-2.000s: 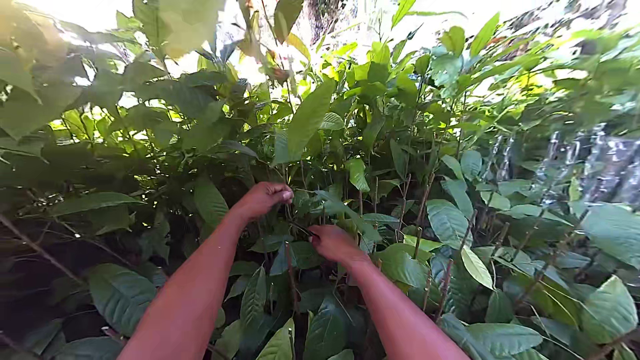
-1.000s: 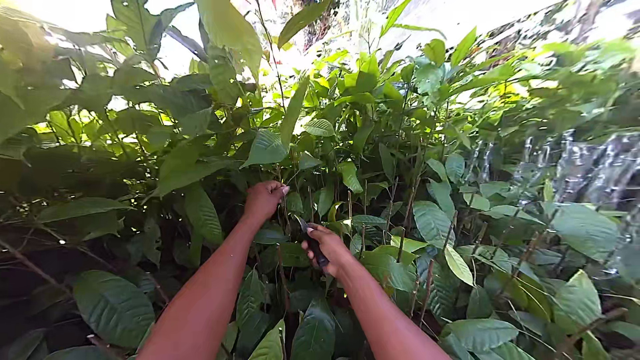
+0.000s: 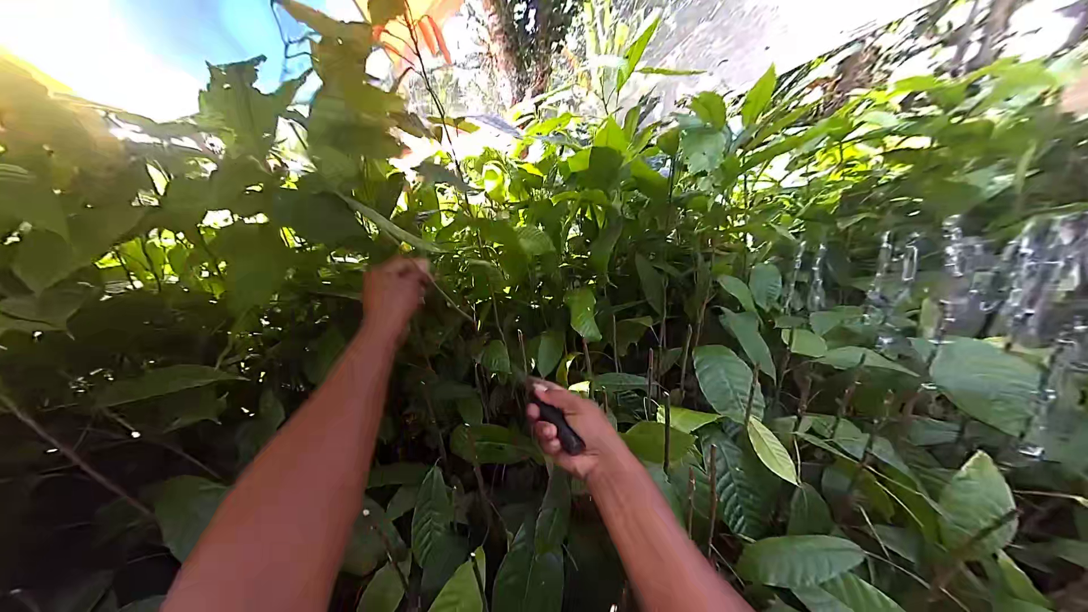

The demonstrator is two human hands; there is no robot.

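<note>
My left hand is closed around a thin plant stem at left of centre, with long green leaves close above it. Lower and to the right, my right hand grips the dark handle of a knife. Its blade points up and to the left and shows only faintly against the shaded foliage. Leafy seedlings surround both hands, and several bare upright stems stand just right of my right hand. The lower part of the held stem is lost among the leaves.
Dense broad-leaved plants spread on all sides. A tree trunk rises behind them at the top. Shiny, clear streaks like falling water cross the right side. A thin slanting branch lies at lower left, and orange material shows at upper left.
My left hand has moved up and to the left, away from my right hand, with the stem. The dark knife handle, hardly visible two seconds ago, now shows plainly in my right hand.
</note>
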